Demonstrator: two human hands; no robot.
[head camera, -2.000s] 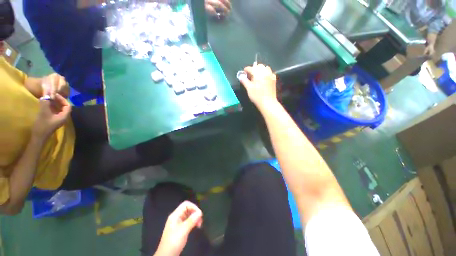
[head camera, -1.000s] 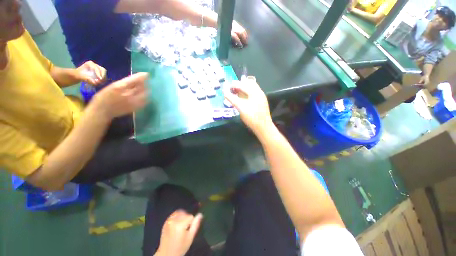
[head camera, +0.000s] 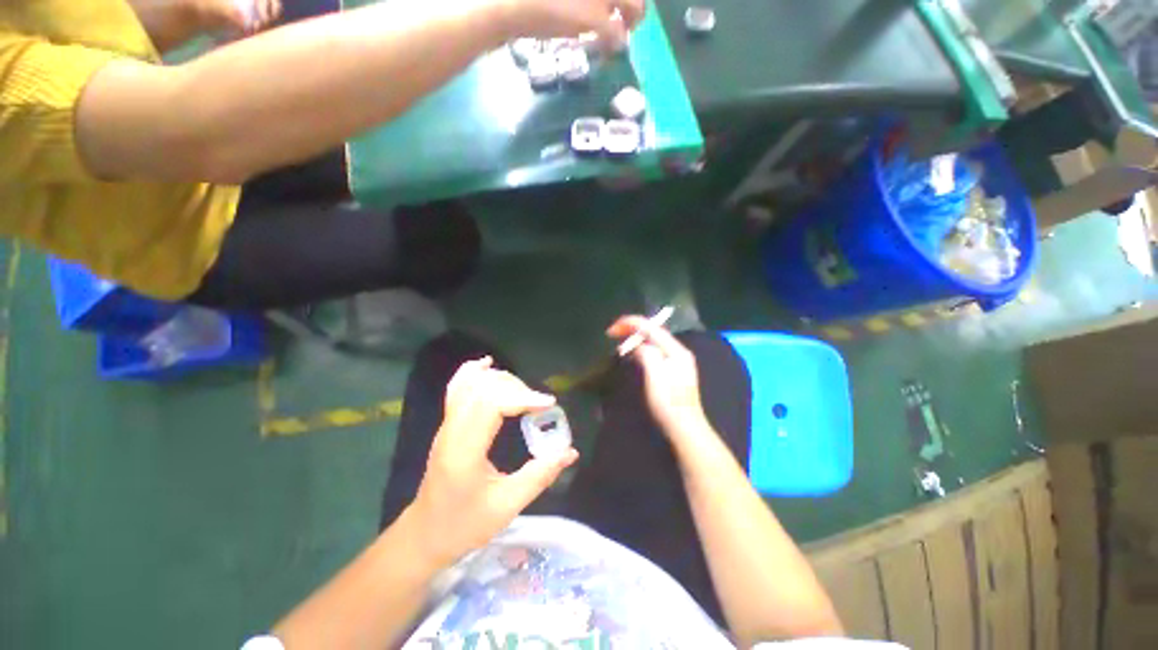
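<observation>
My left hand (head camera: 489, 444) holds a white plastic housing (head camera: 547, 432) between thumb and fingertips above my lap. The housing is a rounded square with a dark slot facing up. My right hand (head camera: 660, 362) is to the right of it and a little farther forward, gripping a thin white stick-like tool (head camera: 646, 330) in the fingertips. The tool and the housing are apart. More white housings (head camera: 621, 136) stand near the corner of the green table (head camera: 470, 133). One housing (head camera: 700, 19) lies apart on the darker table surface.
A coworker's arm in a yellow sleeve (head camera: 305, 95) reaches over the green table. A blue stool (head camera: 800, 413) is beside my right knee. A full blue waste bin (head camera: 825, 241) stands beyond it. Blue crates (head camera: 178, 345) are at left, cardboard cartons (head camera: 952, 559) at lower right.
My right hand has drawn back from the table to above my lap. My left hand has risen and now holds a housing. The coworker's arm reaches farther across. The view has tilted down.
</observation>
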